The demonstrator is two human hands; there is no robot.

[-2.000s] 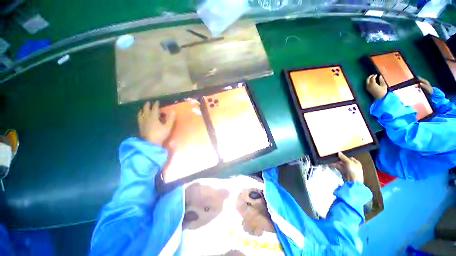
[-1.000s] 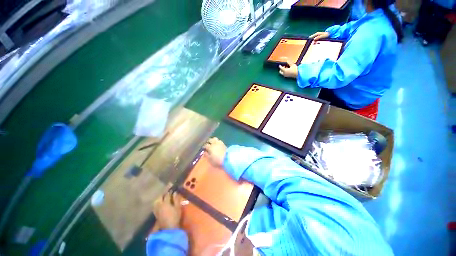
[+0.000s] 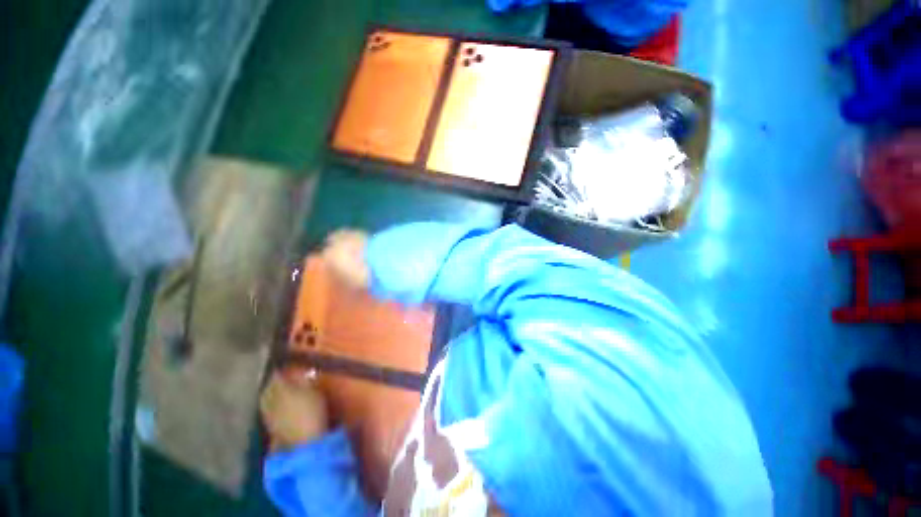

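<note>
A black twin tray point(image 3: 379, 374) with two glossy orange panels lies in front of me, tilted in the view. The upper panel point(image 3: 364, 318) shows dark lens circles at its left corner. The lower panel point(image 3: 359, 409) is partly hidden by my left arm and chest. My right hand point(image 3: 348, 260) is blurred at the tray's upper edge. My left hand point(image 3: 293, 406) is at the tray's left edge, near the lower panel's camera corner. I cannot tell whether the fingers of either hand pinch anything.
A second black tray point(image 3: 436, 109) with two panels lies beyond the first. A carton point(image 3: 697, 151) of white strips stands at the bench edge. Cardboard point(image 3: 217, 303) with a thin dark tool point(image 3: 189, 313) lies left. A red stool point(image 3: 858, 278) is on the blue floor; another person's blue sleeve point(image 3: 631, 15) shows above.
The view has swung further right, so the second tray and carton appear further left and higher. Both hands remain at the near tray, with the left at its left edge.
</note>
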